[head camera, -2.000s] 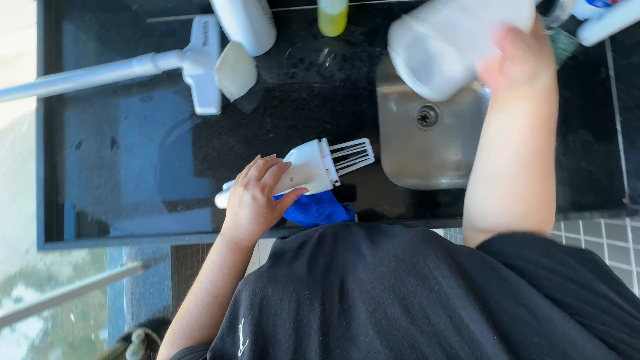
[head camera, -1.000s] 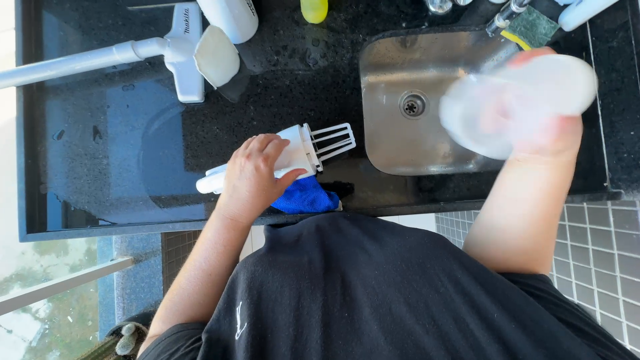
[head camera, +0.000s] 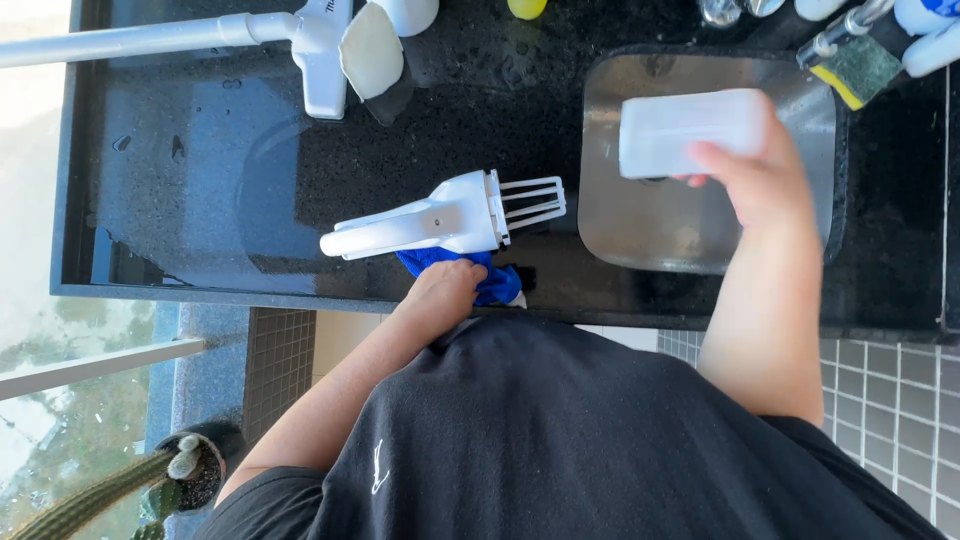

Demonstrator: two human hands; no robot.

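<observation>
My right hand (head camera: pixel 757 165) grips a white translucent plastic container (head camera: pixel 690 131), slightly blurred, above the stainless steel sink (head camera: pixel 615 232). My left hand (head camera: pixel 446 292) is on a bunched blue cloth (head camera: pixel 499 283) at the counter's front edge, its fingers closed on the fabric. Just behind that cloth lies a white plastic vacuum cleaner part (head camera: pixel 457 214) with an open cage of ribs pointing right, toward the sink; neither hand touches it.
On the black stone counter (head camera: pixel 465 112), a white Makita floor nozzle with its tube (head camera: pixel 322 67) lies back left, beside a cream-coloured cup-like piece (head camera: pixel 371 52). A green and yellow sponge (head camera: pixel 859 71), a metal faucet (head camera: pixel 840 34) and several bottles stand near the sink's back right. A potted cactus (head camera: pixel 184 465) is lower left.
My left hand has let go of the white vacuum part and moved onto the blue cloth. My right hand has brought the container left, over the sink.
</observation>
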